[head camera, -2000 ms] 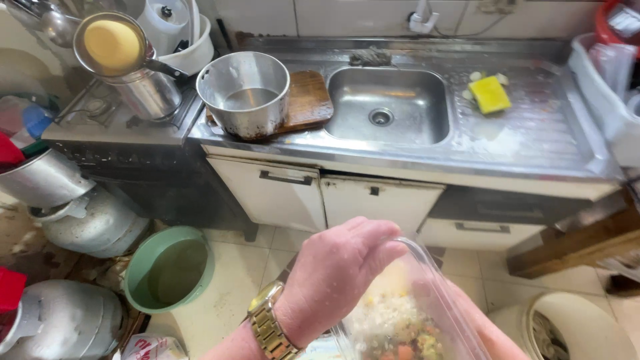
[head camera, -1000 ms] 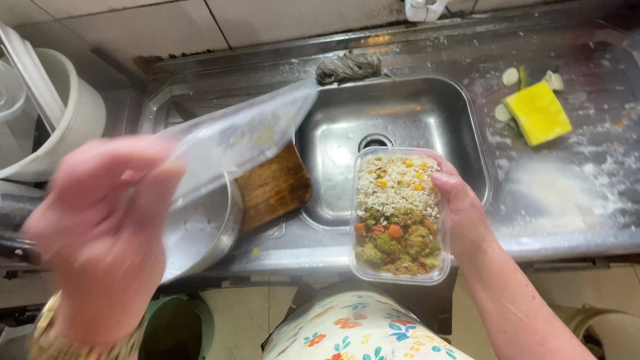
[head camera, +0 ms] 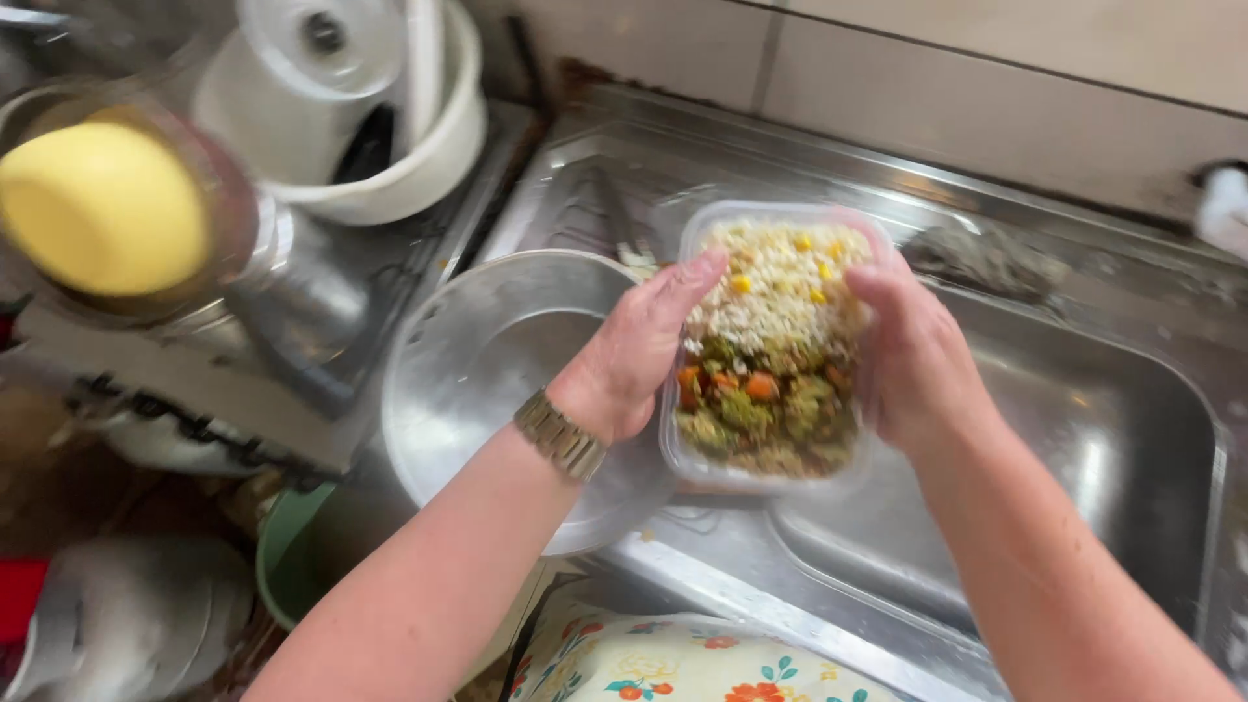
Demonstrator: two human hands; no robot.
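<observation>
My left hand (head camera: 634, 356) and my right hand (head camera: 921, 361) hold a clear plastic food container (head camera: 770, 473) between them, one at each side. It is open at the top and shows rice with corn kernels (head camera: 780, 283) in the far half, and broccoli and carrot pieces (head camera: 756, 400) in the near half. A metal watch is on my left wrist. The container is above the counter, between a large aluminium pot (head camera: 478, 390) on its left and the steel sink basin (head camera: 1063, 439) on its right. The lid cannot be made out clearly.
A gray scouring pad or rag (head camera: 985, 258) lies behind the basin. At the left, a white tub (head camera: 390, 190) holds dishes, and a pan with a yellow object (head camera: 107, 205) is over the stove (head camera: 195, 390). A green bucket (head camera: 292, 556) stands below. A knife-like utensil (head camera: 614, 214) lies behind the pot.
My left hand held the lid apart from the container one second ago; now it grips the container's left side. The container is now nearer the pot. The view has swung left.
</observation>
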